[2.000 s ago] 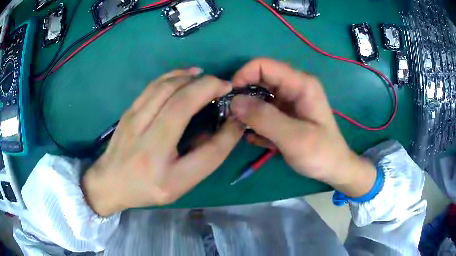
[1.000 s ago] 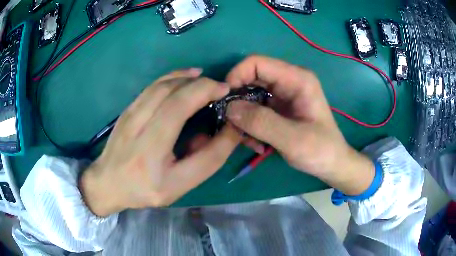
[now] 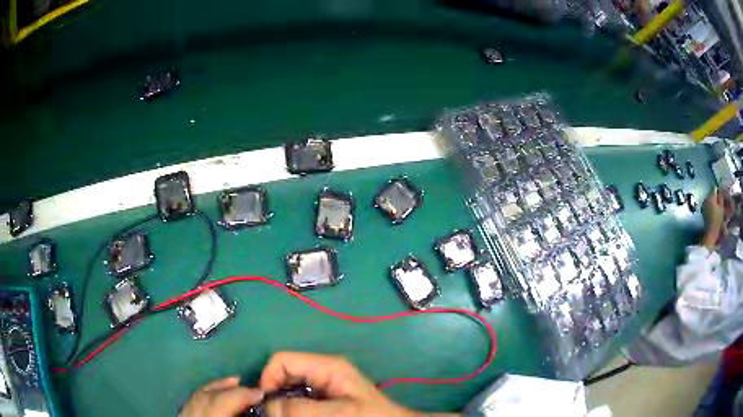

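Observation:
My left hand (image 3: 218, 399) and my right hand (image 3: 326, 383) are at the bottom edge, cut off by it. Their fingers meet around a dark electronic module (image 3: 285, 394), held low over the green mat. Only its dark upper rim shows; fingers and the picture edge hide the rest. The right sleeve shows to the right of the hand. The red test lead (image 3: 350, 316) curves across the mat beyond my hands. The probes are not in view.
Several modules (image 3: 312, 267) lie spaced on the mat (image 3: 277, 342). A digital multimeter (image 3: 20, 350) is at the left edge. Clear blister trays (image 3: 529, 204) stand at right. A white strip (image 3: 236, 168) crosses behind. Another person's hand (image 3: 714, 218) and sleeve are far right.
The view has tilted up and turned right, so my hands now appear at the bottom edge, and the far strip, whole trays and another person have come into view. The module remains between my hands.

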